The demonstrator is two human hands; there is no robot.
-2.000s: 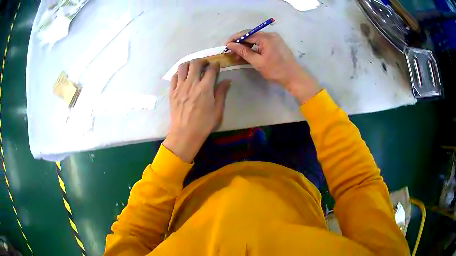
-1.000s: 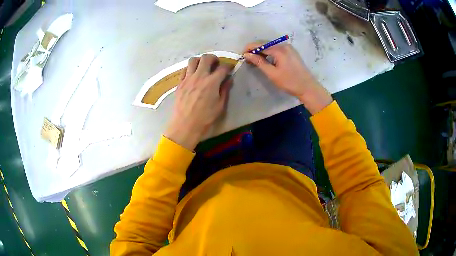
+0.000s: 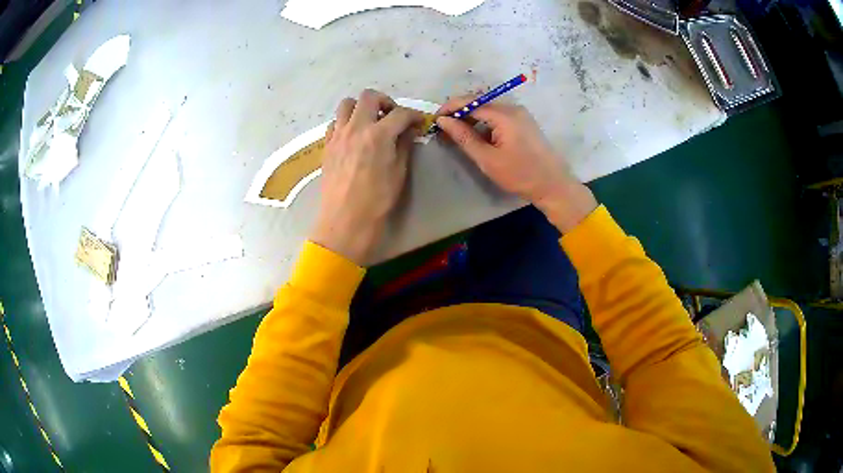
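A tan curved card template (image 3: 296, 175) lies on a white curved cut piece (image 3: 281, 153), which shows as a white border around it. My left hand (image 3: 360, 175) presses down on the template's middle and right part with bent fingers and hides much of it. My right hand (image 3: 510, 152) holds a dark blue pencil (image 3: 490, 95) with a red end, slanting up to the right. The pencil's tip is at the right end of the template and piece, partly hidden by my fingers.
White curved pieces lie at the table's far edge (image 3: 374, 7). Scraps with tan card (image 3: 57, 148) and small tan cards (image 3: 96, 256) are at left, near faint white pieces (image 3: 164, 199). A metal rest (image 3: 730, 63) is far right. A carton of scraps (image 3: 747, 356) stands low right.
The view has shifted and turned since the oldest frame. Since one second ago, my right hand and the pencil tip have moved slightly left and down around the right end. My left hand still presses the template.
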